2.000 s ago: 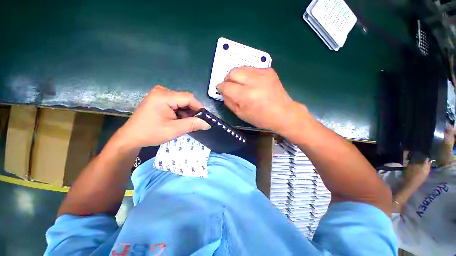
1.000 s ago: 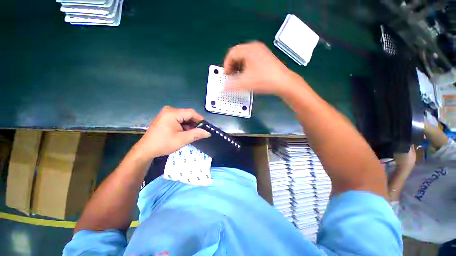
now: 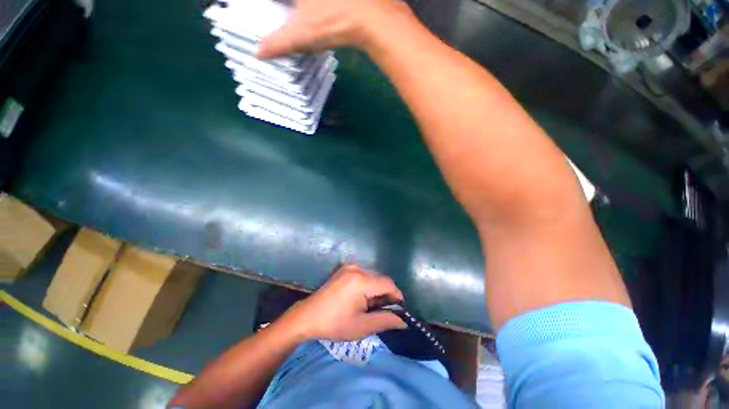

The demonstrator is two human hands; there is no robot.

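Note:
My left hand (image 3: 356,307) pinches the black pad sheet (image 3: 420,331) at the bench's front edge, above my lap. Its printed white liner (image 3: 352,350) hangs below the hand. My right hand (image 3: 316,28) reaches across to the top of a leaning, fanned stack of white covers (image 3: 276,100) at the upper middle. Its fingers lie on or over the top cover; whether they grip it I cannot tell. The hand is partly cut off by the top edge.
The green bench (image 3: 160,168) spans the view. A white edge, seemingly the right stack (image 3: 581,180), shows beside my right forearm. Brown cardboard boxes (image 3: 120,291) stand below at left. Part of a carton of covers (image 3: 489,379) shows below the bench. Dark shapes (image 3: 671,279) lie far right.
My right hand has moved from the single cover to the fanned stack. The view has swung left. The cover with black dots at its corners no longer shows. My left hand still holds the sheet.

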